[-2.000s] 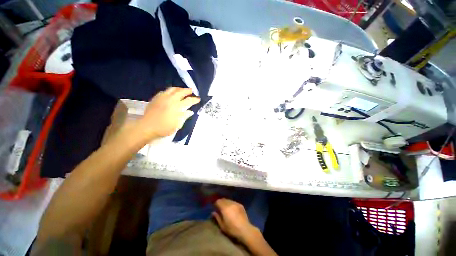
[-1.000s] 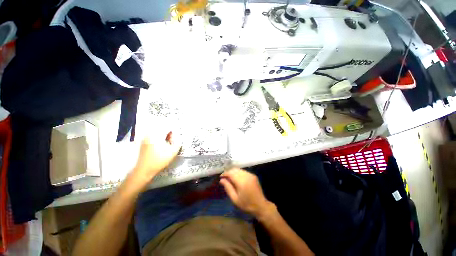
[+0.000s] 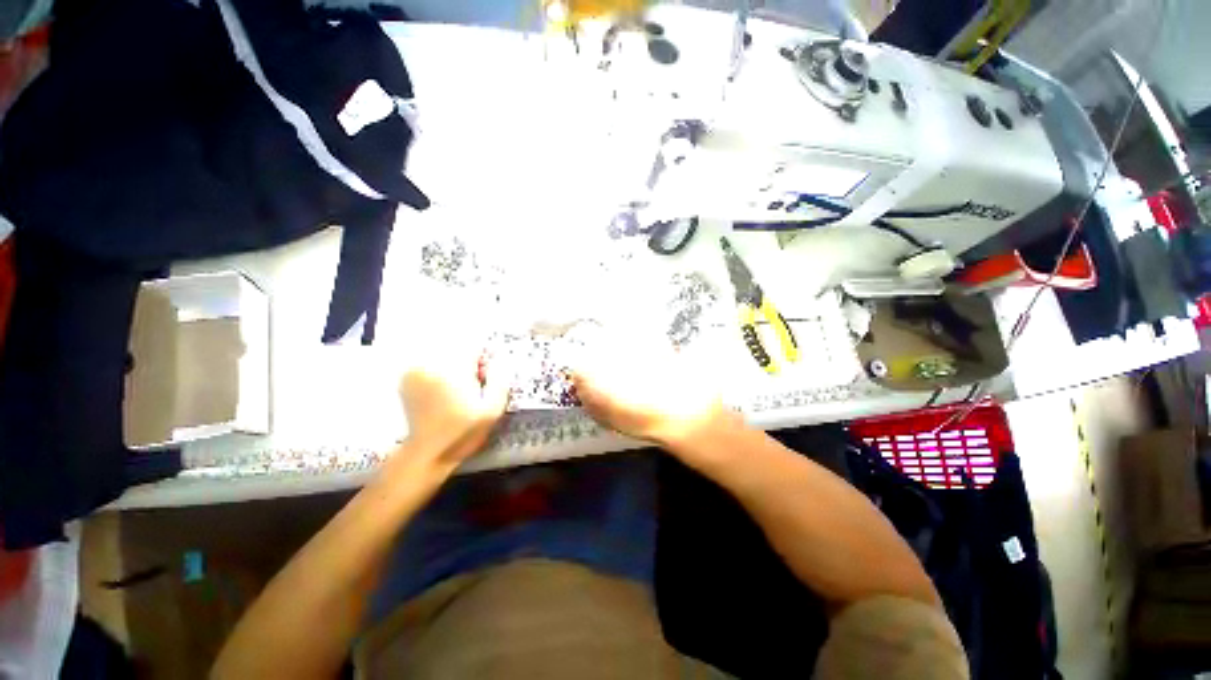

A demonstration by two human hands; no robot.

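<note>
Small metal fittings [image 3: 534, 365] lie in a loose pile at the front of the white table. My left hand [image 3: 454, 405] is at the pile's left side and my right hand [image 3: 638, 399] at its right side, fingertips at the fittings. Glare washes out both hands, so whether they hold a piece cannot be told. Another small pile [image 3: 449, 260] lies behind, and a third [image 3: 691, 306] lies to the right, beside yellow-and-black pliers [image 3: 760, 319].
A dark garment [image 3: 146, 146] is heaped at the left, its narrow strap hanging onto the table. An open cardboard box [image 3: 199, 359] stands near the front left. The sewing machine [image 3: 850, 173] and an accessory tray [image 3: 976, 372] are at the right.
My left hand has moved from the garment to the front pile. My right hand has risen from my lap to the pile's right side. The view has shifted.
</note>
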